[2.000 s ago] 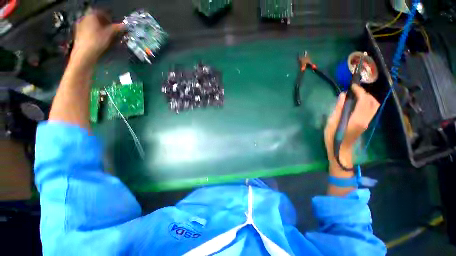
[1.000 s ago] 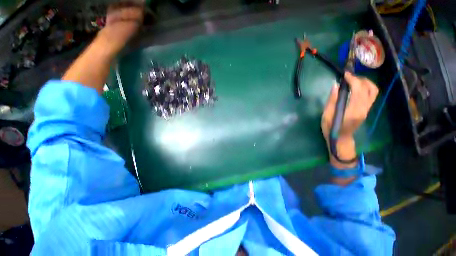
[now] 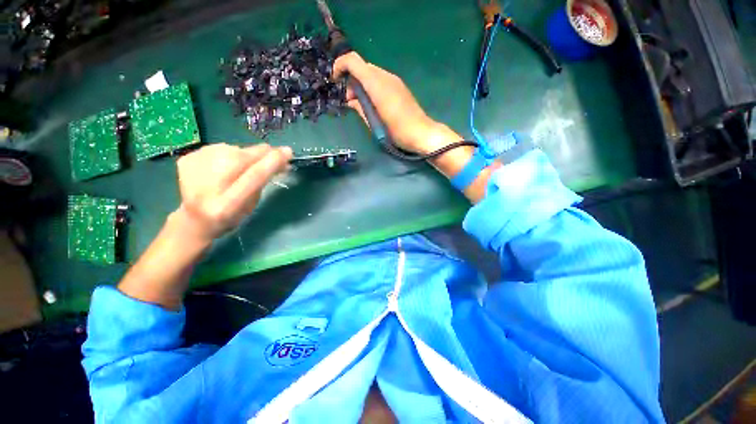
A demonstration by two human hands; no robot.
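Observation:
My left hand (image 3: 228,184) holds a circuit board (image 3: 325,156) by its left end, seen edge-on, above the green mat. A thin strand of solder wire (image 3: 280,184) shows just below the fingers. My right hand (image 3: 383,101) holds the soldering iron (image 3: 365,111), its metal end pointing up and away at the top of the picture. The right fingers are at the right edge of the heap of small black components (image 3: 278,81). Whether they also touch a component, I cannot tell.
Green boards (image 3: 166,121) lie at the left, with a white scrap (image 3: 156,81) beside one. Side cutters (image 3: 489,51) and a blue roll (image 3: 591,23) lie at the upper right. A black bin (image 3: 676,157) stands far right. A blue cord runs from the right wrist strap (image 3: 470,171).
My left hand has come back from the far left side and now holds a board edge-on over the mat. My right hand has moved left with the iron to the component heap.

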